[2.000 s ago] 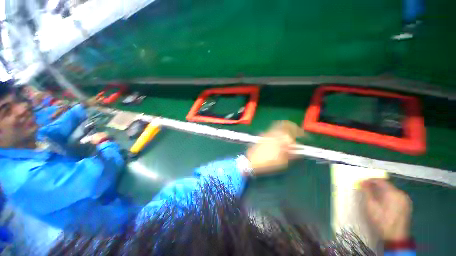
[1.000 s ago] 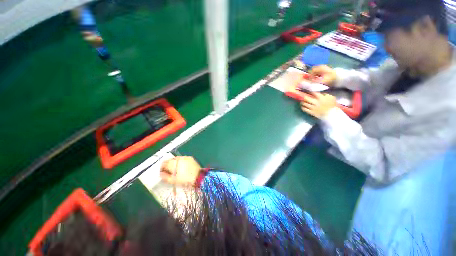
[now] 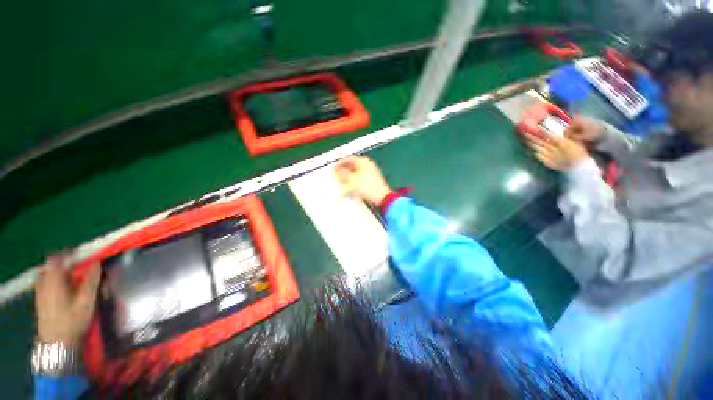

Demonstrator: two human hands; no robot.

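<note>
A tablet unit (image 3: pixel 160 283) with a silver battery and a circuit board at its right lies in a red-orange frame (image 3: pixel 275 254) on the bench in front of me. My left hand (image 3: pixel 66 301), with a metal watch at the wrist, is on the frame's left edge, thumb over its upper left corner. My right hand (image 3: pixel 361 180), with a red band at the wrist, rests at the far end of a long white sheet (image 3: pixel 336 226). Its fingertips are blurred, and I cannot tell whether they hold something small.
A chipped white rail (image 3: pixel 313 164) separates the bench from the green belt. Another red-framed unit (image 3: pixel 301 109) lies beyond it. A pale post (image 3: pixel 446 62) stands at the rail. A neighbouring worker (image 3: pixel 625 211) at the right handles a red-orange item. A blue round object (image 3: pixel 568 86) lies beyond.
The view has shifted, showing the near framed unit more fully. My left hand has come into view on its frame. My right hand is still at the white sheet.
</note>
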